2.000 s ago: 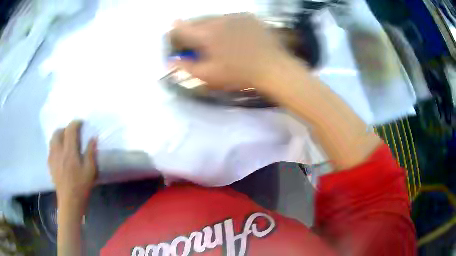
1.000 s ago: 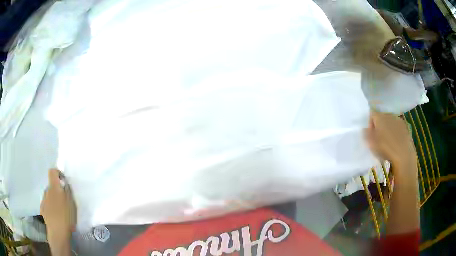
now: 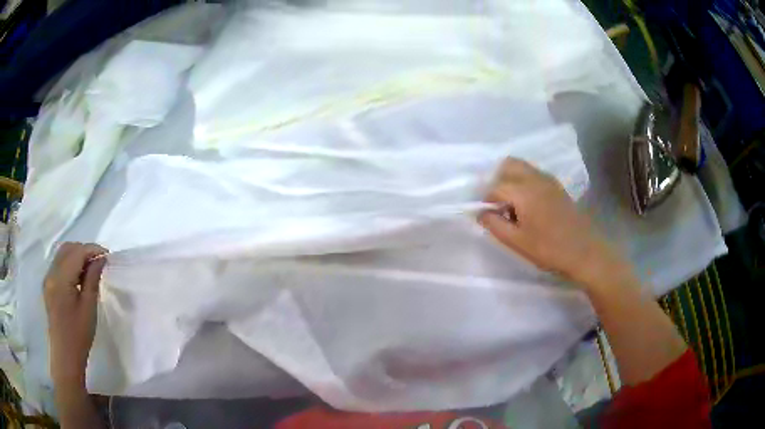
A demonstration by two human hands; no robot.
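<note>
A white garment panel [image 3: 352,310] lies across the near half of the board, its front part hanging in folds over the near edge. My left hand [image 3: 74,281] pinches the panel at its left end. My right hand [image 3: 537,214] pinches it right of the middle. A ridge of cloth runs nearly straight between the two hands. The steam iron [image 3: 656,159] stands at the right end of the board, its shiny metal side showing and its brown handle to the right, touched by neither hand.
Layered white pieces with yellowish edges [image 3: 352,102] lie at the far side. Crumpled white cloth [image 3: 105,126] lies at the left. The grey board cover [image 3: 608,159] shows at the right. Yellow cart bars [image 3: 700,323] are at lower right.
The iron was in my right hand two seconds ago and has since stood at the right. Both hands have moved up the board from a second ago, the right also leftward, drawing the panel into a ridge.
</note>
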